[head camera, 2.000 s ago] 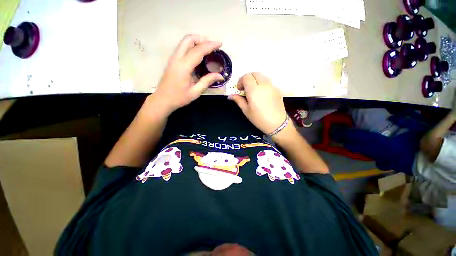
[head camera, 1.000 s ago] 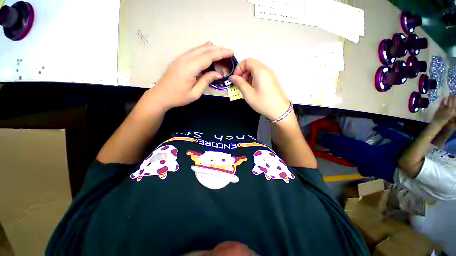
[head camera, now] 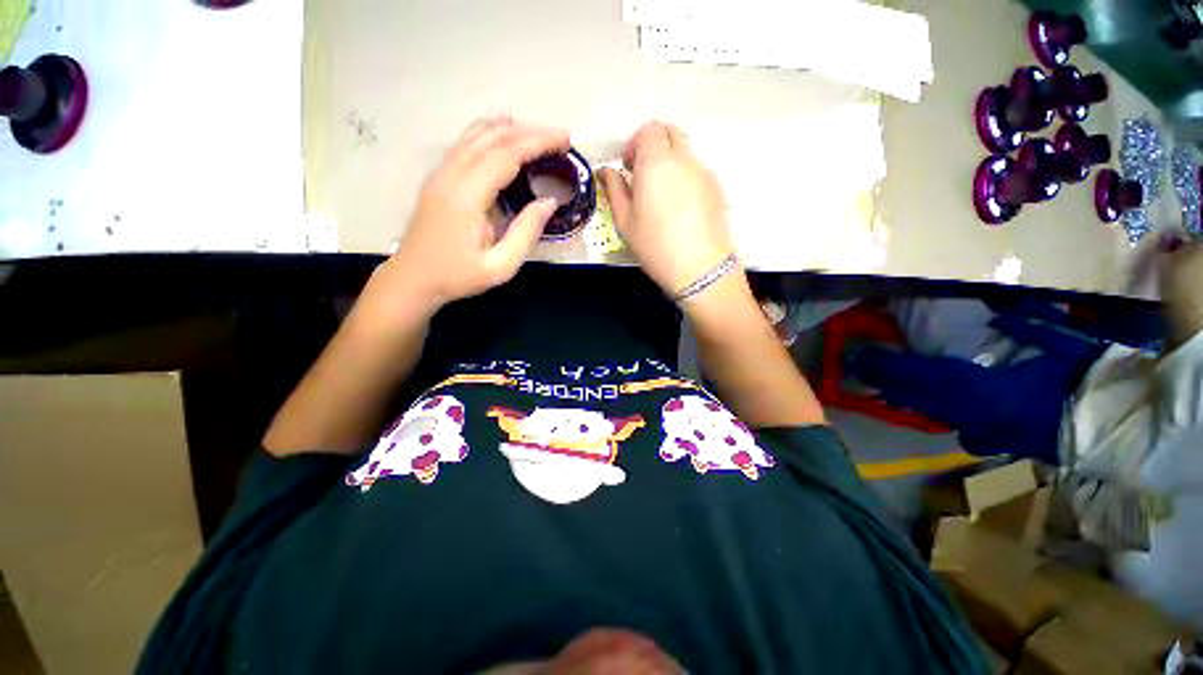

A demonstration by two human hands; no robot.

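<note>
A dark purple flared housing [head camera: 570, 218] stands at the bench's near edge with its round opening facing up. My left hand [head camera: 468, 211] grips it from the left, thumb and fingers on its rim. My right hand [head camera: 670, 208] is just to its right, fingers bent and pinching a small pale-yellow label sheet [head camera: 603, 235] that lies between the hand and the housing. Whether a label is at my right fingertips is too small to tell.
White label strips [head camera: 778, 40] lie further up the bench [head camera: 435, 66]. Several purple housings [head camera: 999, 187] stand at the right, by glittering small parts [head camera: 1140, 178]. One housing [head camera: 50, 103] is at far left. Cardboard [head camera: 99, 488] is below left; another person's arm [head camera: 1172, 284] is at right.
My right hand has moved away from the housing's rim, slightly up and right, with the yellow sheet. One housing from the group at the right is no longer seen. The view has shifted slightly.
</note>
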